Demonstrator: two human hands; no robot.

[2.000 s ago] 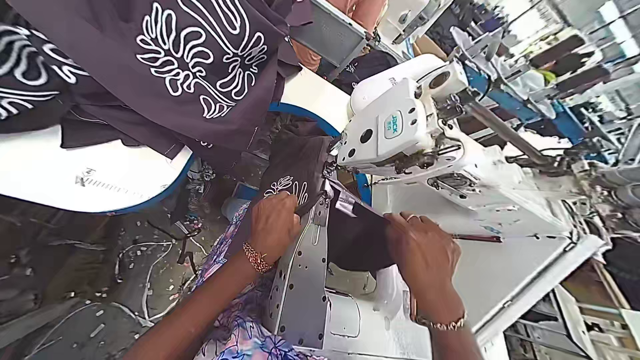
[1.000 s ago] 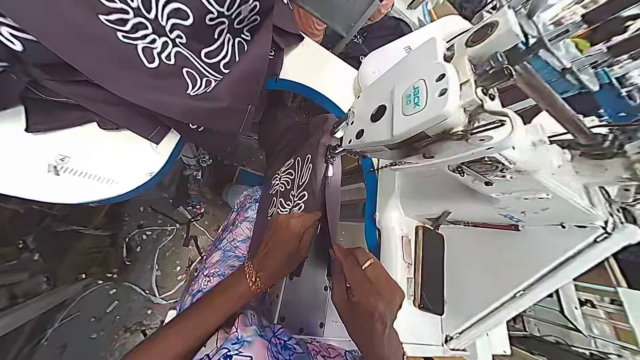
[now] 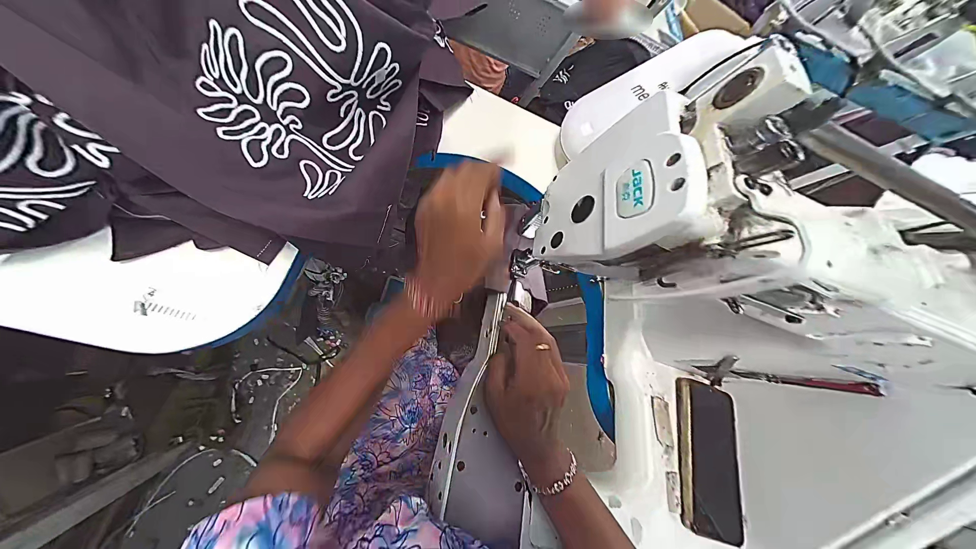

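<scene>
A white Jack sewing machine head (image 3: 648, 183) reaches in from the right, its needle area above a narrow metal arm bed (image 3: 473, 450). Under the needle area lies a piece of dark fabric (image 3: 499, 267). Blurred by motion, my left hand (image 3: 457, 229) is at that fabric's left side; its finger grip is unclear. My right hand (image 3: 528, 374), with a ring, rests on the arm bed just below the needle area, fingertips near the fabric edge; whether it pinches cloth is hidden. Dark garment pieces with white looped embroidery (image 3: 297, 99) lie at the upper left.
A white table with a blue edge (image 3: 229, 297) stands on the left, and a blue-edged part curves behind the needle area. At right, a dark phone-like object (image 3: 709, 461) and a red-handled slim tool (image 3: 808, 381) lie on the machine table. Thread scraps litter the floor (image 3: 252, 396).
My left hand has moved up beside the needle area, and my right hand has moved up along the arm bed. The embroidered part of the worked fabric, seen earlier, is no longer visible there.
</scene>
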